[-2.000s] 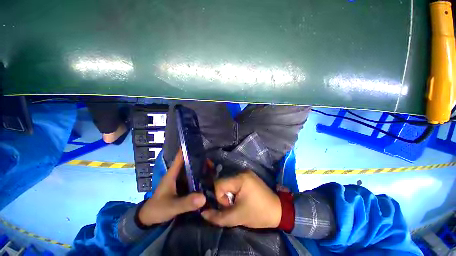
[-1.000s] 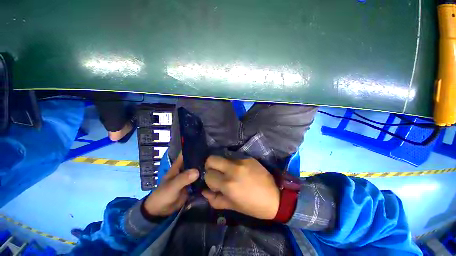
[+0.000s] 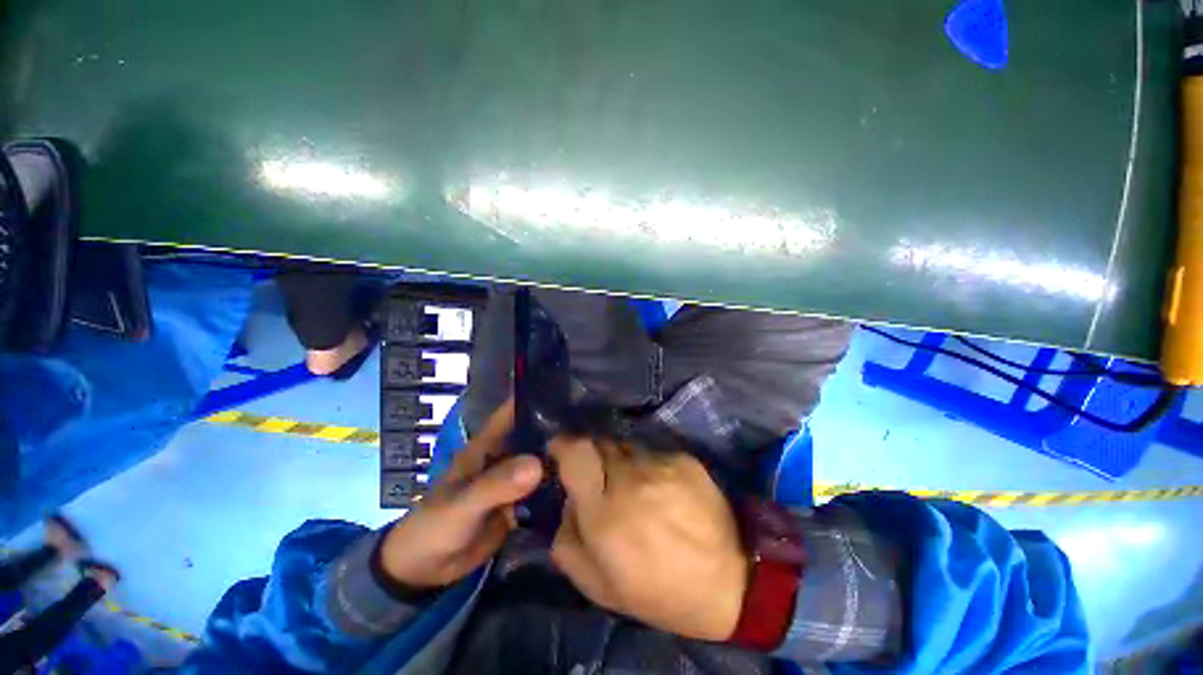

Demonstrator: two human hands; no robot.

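A dark smartphone (image 3: 538, 363) is held upright over my lap, seen nearly edge-on, its far end close to the bench edge. My left hand (image 3: 455, 517) grips its lower left side, thumb across the near end. My right hand (image 3: 653, 534) is curled against the phone's lower right side, fingertips at its surface; whether they pinch something small is hidden. A bright blue pick (image 3: 979, 32) lies on the green bench mat (image 3: 686, 112) at the upper right.
An orange-yellow electric screwdriver (image 3: 1186, 251) is at the right bench edge, with black cables below. Stacked black trays with white patches (image 3: 406, 396) stand left of my lap. A black object (image 3: 53, 251) and another person's blue clothing (image 3: 145, 382) are at the left. Blue footrests stand under the bench.
The view has shifted, so bench items sit lower and more of the blue pick shows. The phone is turned more edge-on. My right hand has moved from below the phone's end up against its side.
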